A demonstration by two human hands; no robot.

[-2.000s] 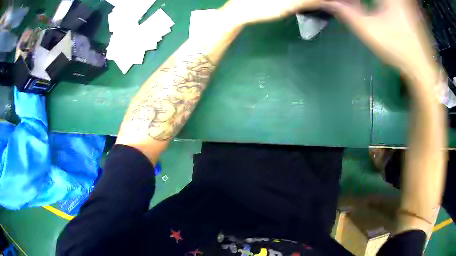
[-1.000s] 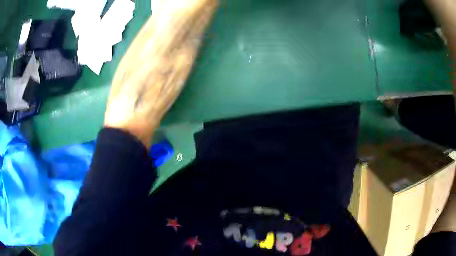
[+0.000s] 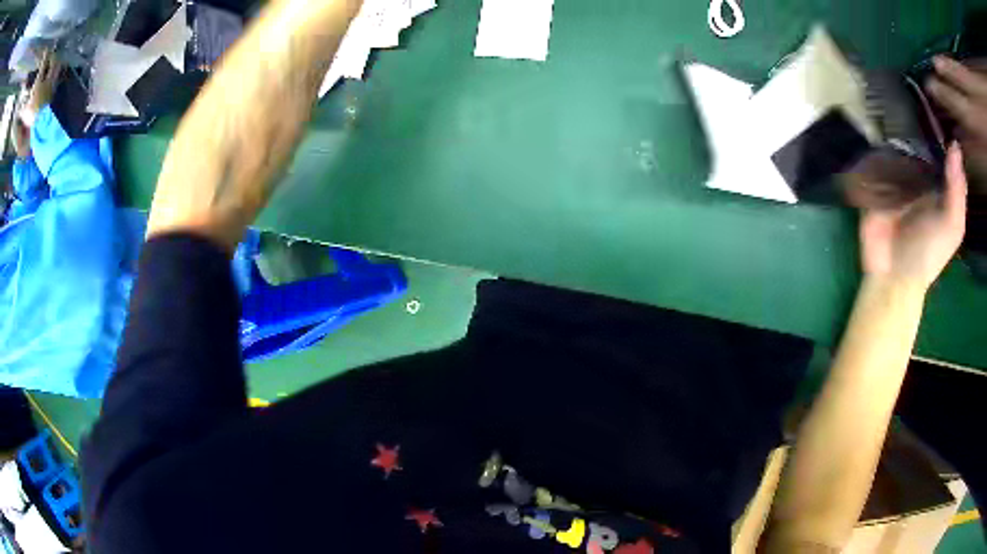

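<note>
A black retail box (image 3: pixel 828 157) with its pale flaps spread open lies tilted at the right of the green bench, slightly blurred. My right hand (image 3: pixel 909 236) is at its right end, fingers closed around its lower side. My left forearm crosses the upper left; my left hand is beyond the top edge. A white leaflet (image 3: pixel 514 28) lies at the top middle, and a fanned leaflet pile (image 3: pixel 373 35) is partly behind my left forearm. A coiled white cable (image 3: pixel 726 15) lies near the top edge.
Another person's hand (image 3: pixel 961 100) is beside the box at the right edge. A person in a blue sleeve (image 3: pixel 67 173) is at the left, near open black boxes (image 3: pixel 141 67). A blue stool (image 3: pixel 325 301) and brown carton (image 3: pixel 904 487) stand below the bench.
My right hand has come back into view from the right edge, with the open black box at it. My left forearm has moved left. The view has shifted, showing the cable and more of the stool.
</note>
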